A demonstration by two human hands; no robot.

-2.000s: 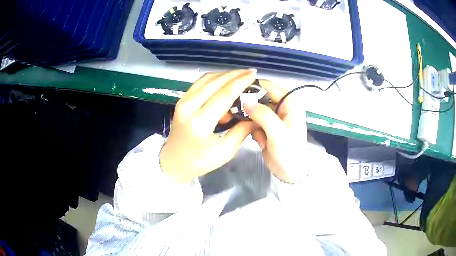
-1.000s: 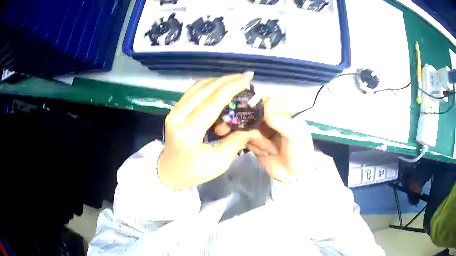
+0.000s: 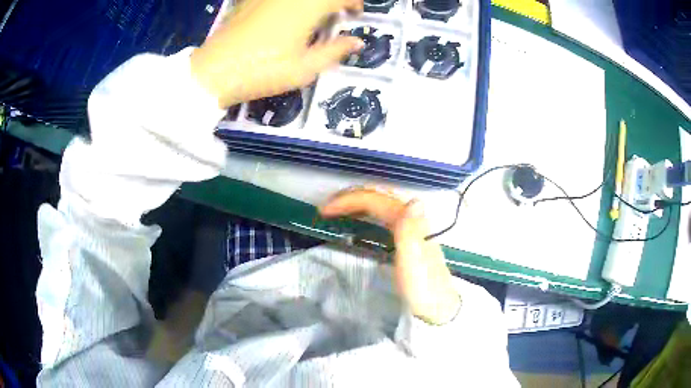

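Observation:
Round black watch units, back side up, sit in pockets of the white tray (image 3: 424, 135) with a blue frame, among them one unit (image 3: 354, 111) in the front row. My left hand (image 3: 276, 45) reaches over the tray, its thumb tip at the edge of another watch unit (image 3: 369, 47). Something dark shows between thumb and fingers; whether I grip it cannot be told. My right hand (image 3: 394, 227) is at the bench's front edge, blurred, fingers curled to the left. A thin black charging cable (image 3: 460, 198) runs into it; its end is hidden. No watch shows in it.
A round charging puck (image 3: 524, 183) on a wire lies right of the tray on white paper (image 3: 557, 114). A power strip (image 3: 627, 246) with plugs and a yellow stick (image 3: 621, 163) are further right. Dark-blue stacked trays (image 3: 98, 45) stand at the left. More trays lie under the open one.
My hands have parted. My left hand has moved up and left over the tray; my right stays near the bench edge. The lit watch no longer shows between them. The view has shifted.

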